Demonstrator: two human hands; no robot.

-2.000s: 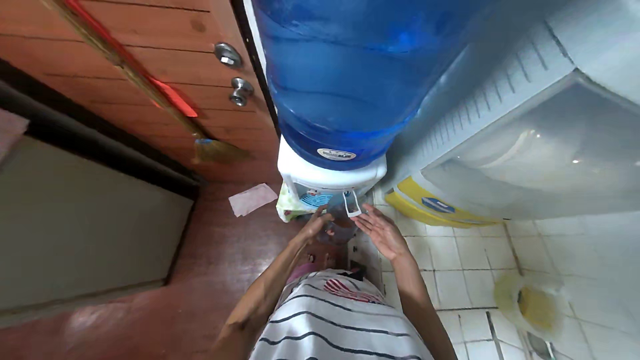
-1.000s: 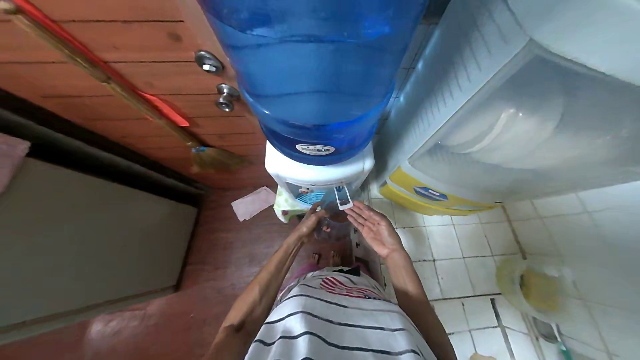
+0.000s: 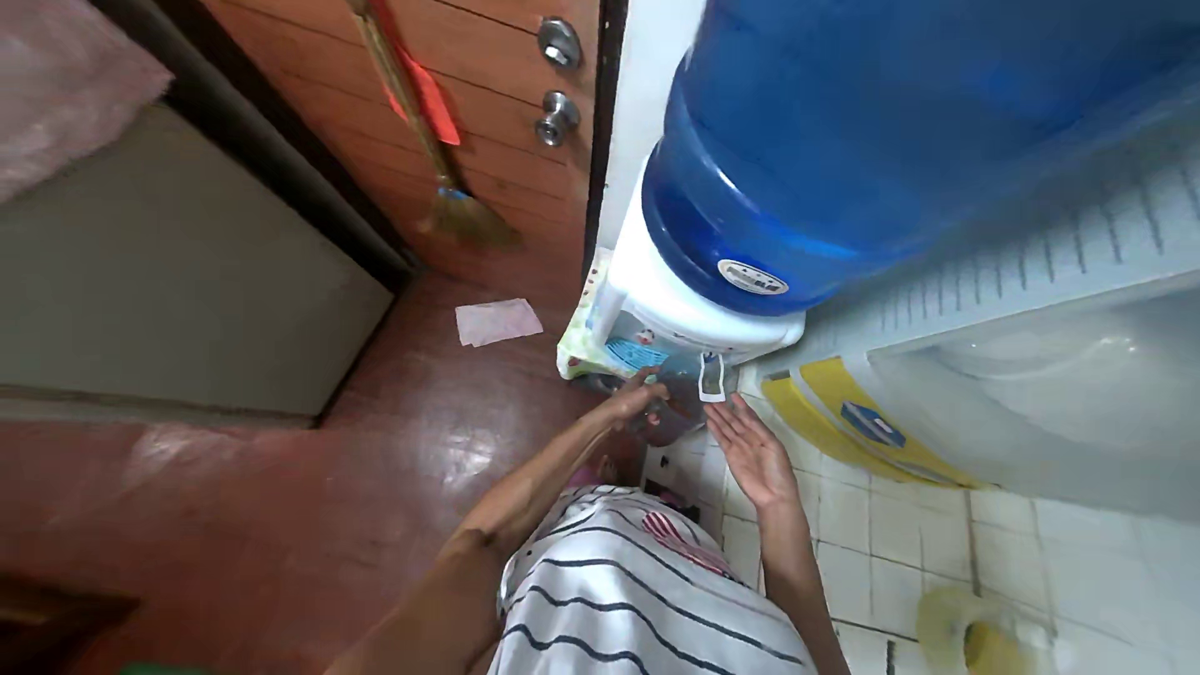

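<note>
A large blue water bottle [image 3: 797, 169] stands upside down on a white water dispenser [image 3: 694, 314]. A white tap lever [image 3: 712, 378] sticks out of the dispenser's front. My right hand [image 3: 753, 450], palm up with its fingers extended, is at the lever's lower end; its fingertips touch it or lie just below. My left hand [image 3: 640, 398] is curled around a clear container [image 3: 680, 412] under the dispenser's front; the container's outline is faint and partly hidden by the hand.
A wooden door [image 3: 525, 187] with metal knobs is ahead, a broom [image 3: 464, 216] against it. A pink cloth [image 3: 498, 322] lies on the red floor. Patterned fabric [image 3: 586, 328] hangs left of the dispenser. At right stand a grey appliance with a yellow band [image 3: 848, 422] and a blurred yellowish container [image 3: 975, 628].
The view has swung and the dispenser appears farther right. Both hands stay at the dispenser's front, the right one still at the lever, with no plain change in hold.
</note>
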